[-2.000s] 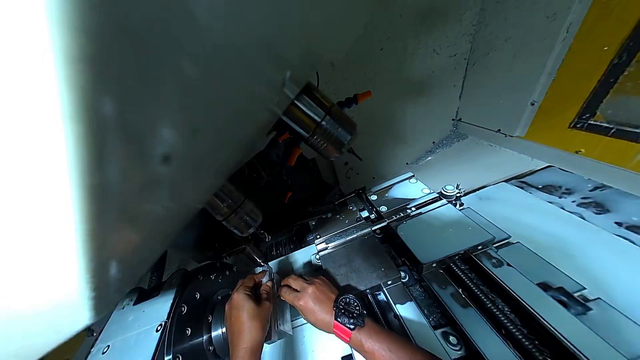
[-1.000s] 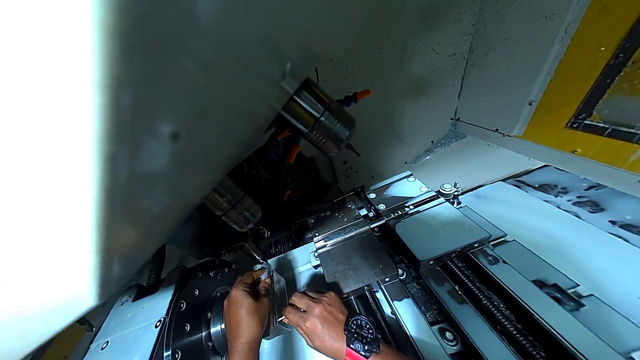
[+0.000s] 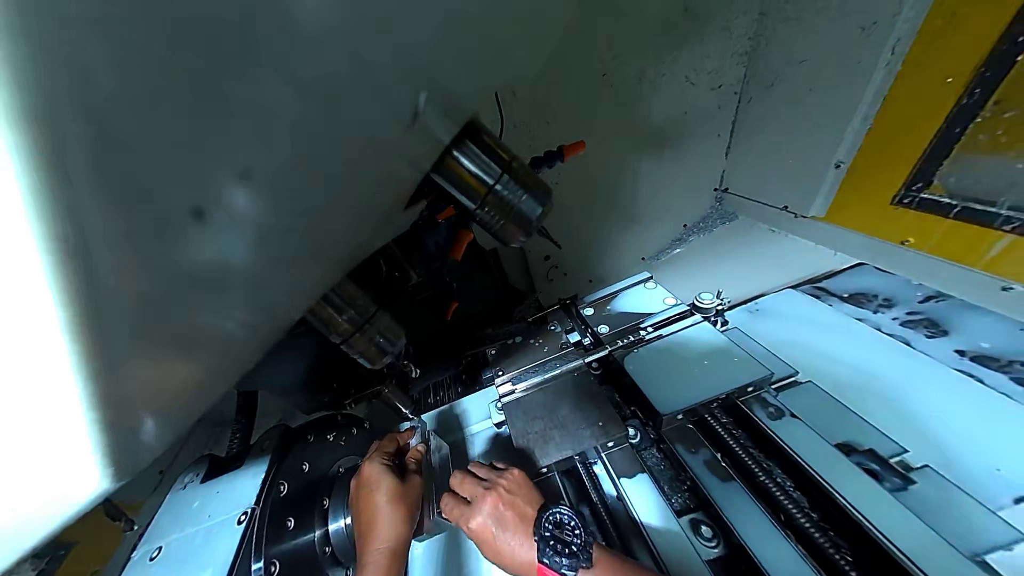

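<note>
A flat metal block (image 3: 436,480) stands upright beside the round black faceplate (image 3: 300,496) at the lower left. My left hand (image 3: 390,480) has its fingertips closed at the block's upper end, pinching a small pale item (image 3: 415,436) too small to identify. My right hand (image 3: 494,508), with a black wristwatch (image 3: 563,536) above a red band, rests its curled fingers against the block's right side; whether they grip it is unclear. Just beyond my left fingertips is a slim metal tool or nozzle (image 3: 396,402).
Above hangs a machine spindle (image 3: 492,184) with a drill bit (image 3: 550,237), and a second spindle (image 3: 358,324) lower left. Orange-tipped coolant nozzles (image 3: 573,150) flank them. Right of my hands are a vise with a dark metal plate (image 3: 564,420) and a threaded screw (image 3: 788,488).
My right hand has moved slightly down along the block from its upper part, its fingers now more curled. My left hand stays at the block's upper end.
</note>
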